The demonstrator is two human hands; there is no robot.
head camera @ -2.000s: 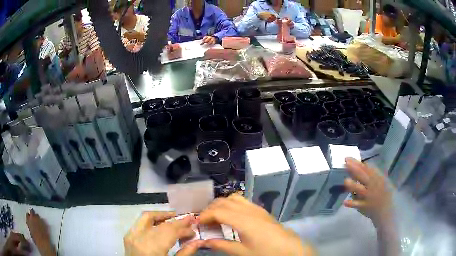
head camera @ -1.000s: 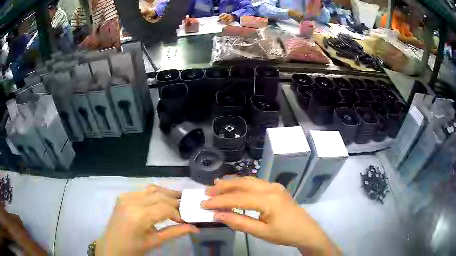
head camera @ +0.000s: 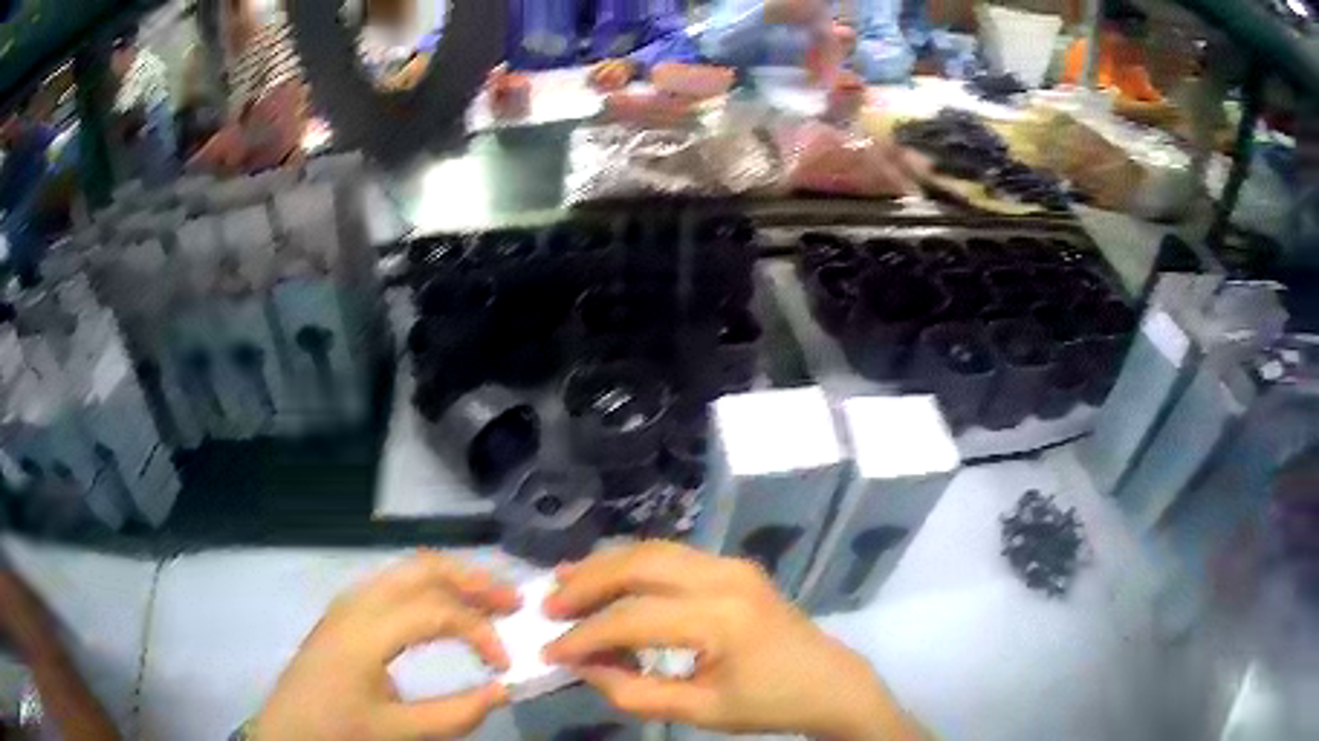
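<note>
A retail carton [head camera: 532,651] stands upright at the bottom centre, its white top facing up and its lower part cut off by the frame edge. My left hand [head camera: 391,651] has its fingertips on the left edge of the top. My right hand [head camera: 694,630] holds the right side, with fingers over the white top. The fingers hide part of the top, so I cannot tell if the flap is fully tucked. Two closed cartons [head camera: 777,434] stand just beyond my right hand. The view is blurred.
Black plastic housings [head camera: 615,398] stand in rows beyond the hands. A round black part [head camera: 550,507] lies in front of them. Small black fittings [head camera: 1043,543] lie in a pile at right. Open cartons [head camera: 311,348] crowd the left, more stand at right. A black ring [head camera: 326,73] hangs overhead.
Since the first frame, the rightmost of three closed cartons and the other person's hand beside it are gone. The held carton's raised flap now lies down as a white top. The view has shifted.
</note>
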